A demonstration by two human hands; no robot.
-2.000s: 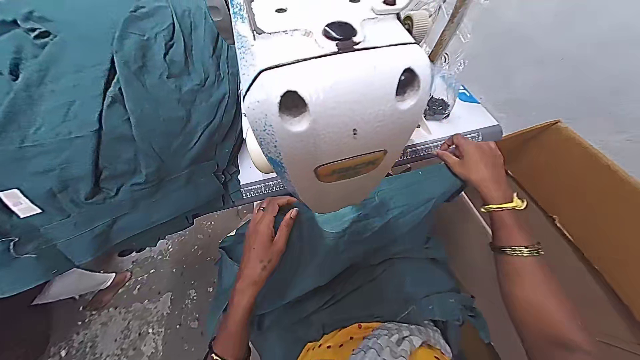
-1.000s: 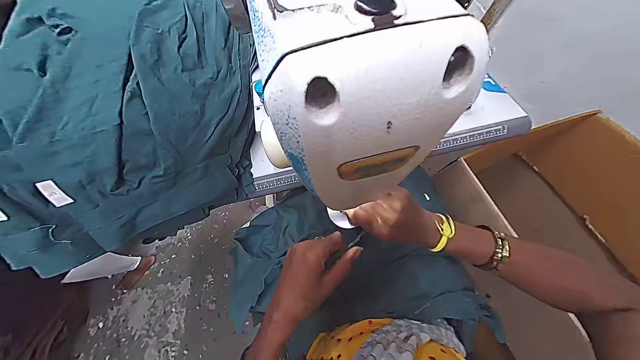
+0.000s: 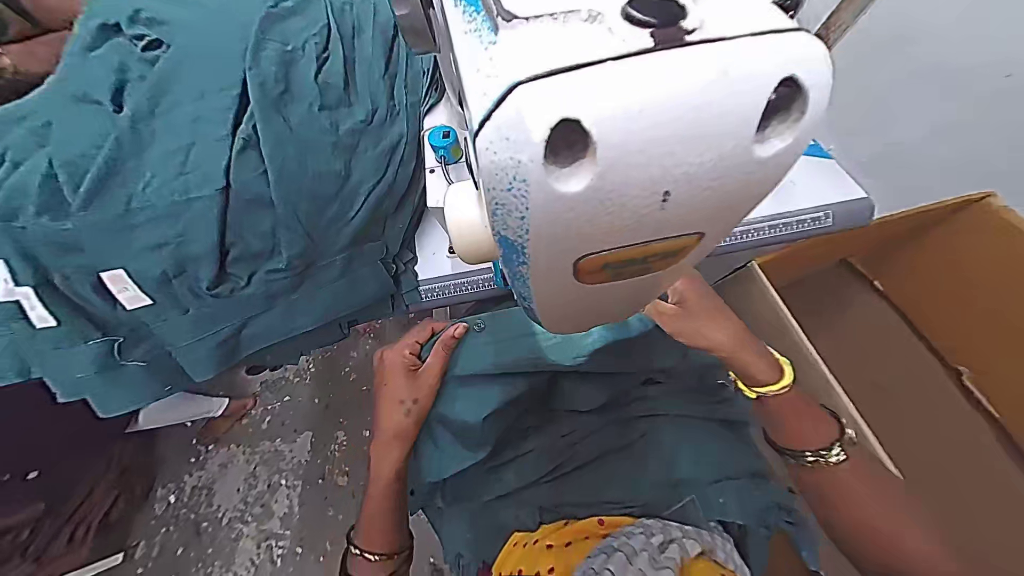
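A teal fabric garment point(image 3: 560, 416) lies over my lap, its upper edge stretched out below the white head of a sewing machine point(image 3: 656, 176). My left hand point(image 3: 412, 380) pinches the left end of that edge between thumb and fingers, beside a small round button or snap on the cloth. At the right end of the edge, my right hand point(image 3: 700, 316) grips the cloth, its fingertips partly hidden behind the machine head. The needle area is hidden by the machine head.
A pile of teal garments point(image 3: 320, 160) with white labels covers the left side. The machine table's ruled edge point(image 3: 776, 228) runs behind the head. An open cardboard box point(image 3: 920, 320) stands at the right. Another person's foot point(image 3: 232, 412) is on the worn floor at lower left.
My hands were close together under the machine head one second ago; now they are apart, with the garment's edge spread between them.
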